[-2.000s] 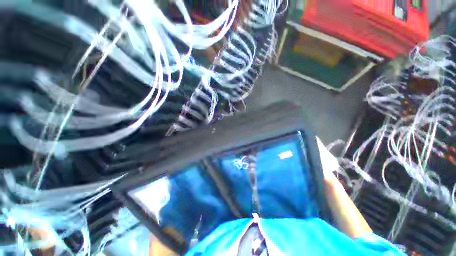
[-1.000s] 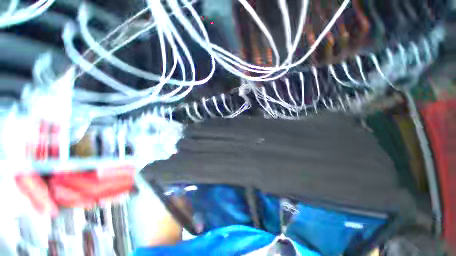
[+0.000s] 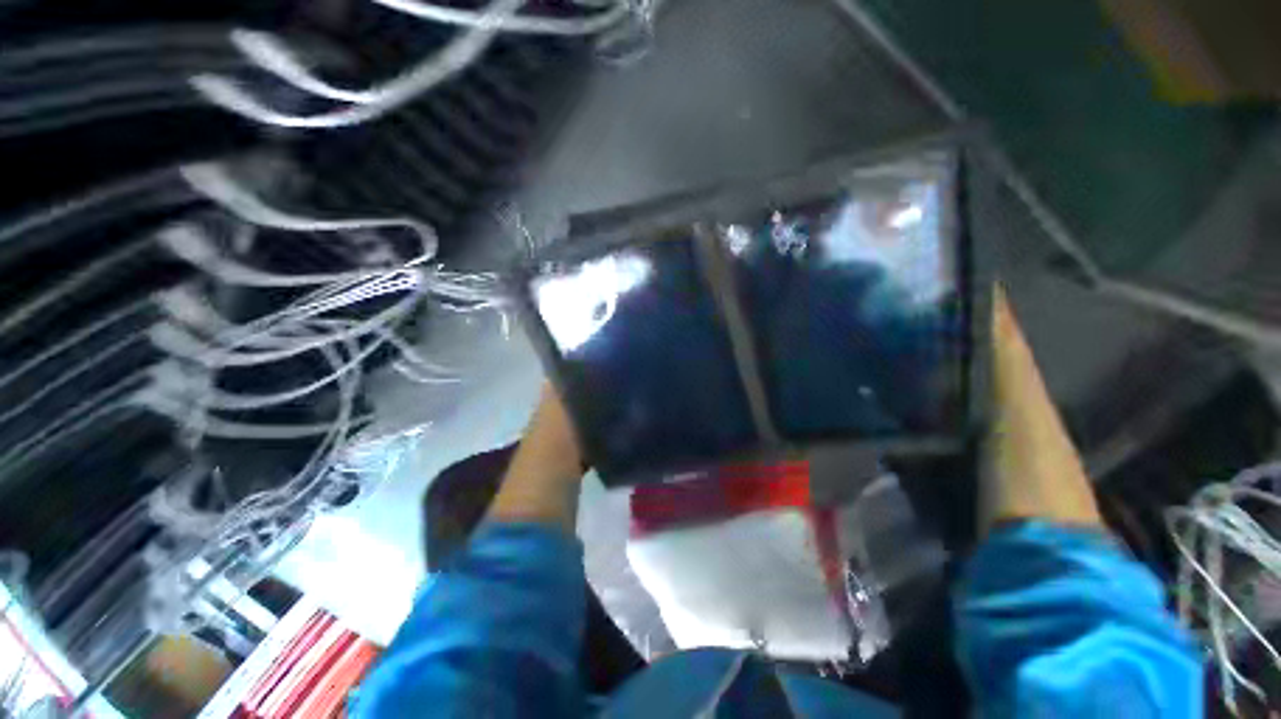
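Note:
A black device tray (image 3: 733, 337) with two side-by-side pockets is in front of me, a glossy dark tablet (image 3: 646, 372) in the left pocket and another tablet (image 3: 860, 316) in the right. The tray tilts slightly, its right end higher in the picture. My left hand (image 3: 552, 421) is at the tray's left side and my right hand (image 3: 1009, 358) at its right side. Both hold it; the fingers are mostly hidden by the tray's edges.
Racked dark slabs with white charging cables (image 3: 281, 260) stand on the left. More cables (image 3: 1229, 562) hang at the lower right. A green panel (image 3: 1040, 99) with a pale edge is at the upper right. A red and pale stool-like thing (image 3: 731, 562) is below the tray. Red trays (image 3: 309, 667) show lower left.
The view has turned down towards the floor. The tray is now farther from my body, with both forearms stretched out beside it. The red and pale thing between my legs has come into view.

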